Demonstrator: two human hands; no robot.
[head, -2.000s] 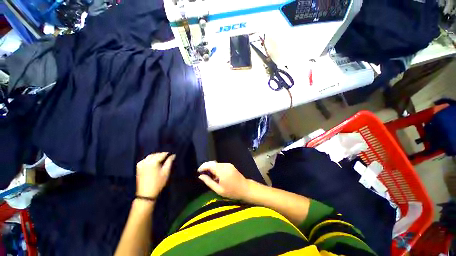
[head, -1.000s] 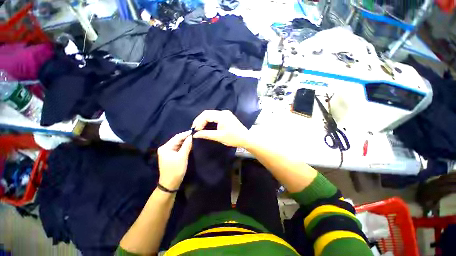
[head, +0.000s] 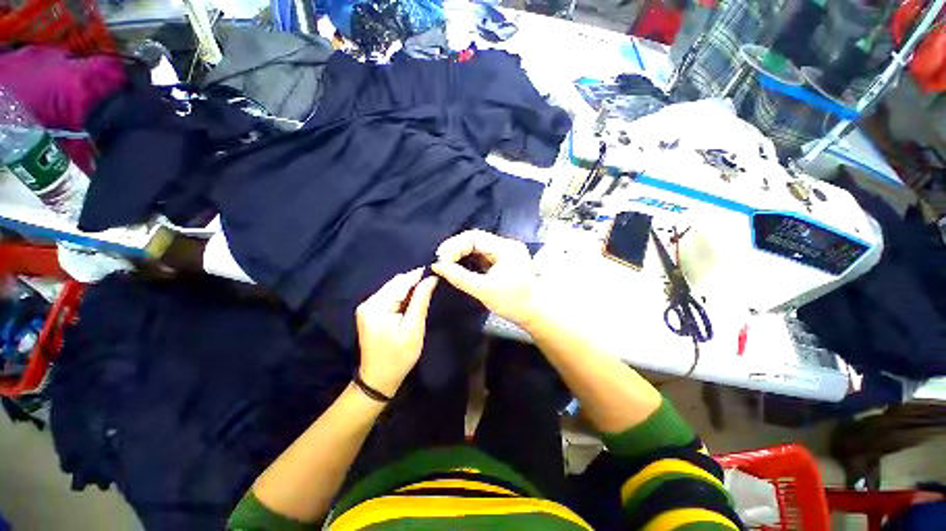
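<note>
A large dark navy garment panel (head: 353,197) with pleats lies left of the sewing machine and hangs over the table's front edge. My left hand (head: 394,324) and my right hand (head: 490,275) meet at the panel's lower right part. Both pinch a small piece of its edge between thumb and fingertips, close together. The exact fold between the fingertips is too small to tell. The white Jack sewing machine (head: 705,207) stands to the right, its needle end beside the cloth.
A phone (head: 629,239), black-handled shears (head: 686,311) and a small red tool (head: 743,338) lie on the table before the machine. A red basket (head: 794,477) is at lower right. Navy heaps lie at lower left (head: 176,394) and far right. A water bottle (head: 36,161) is far left.
Both hands have risen from the lap side and come together on the cloth edge. The view has shifted, showing more behind the machine. Since one second ago the hands have barely changed.
</note>
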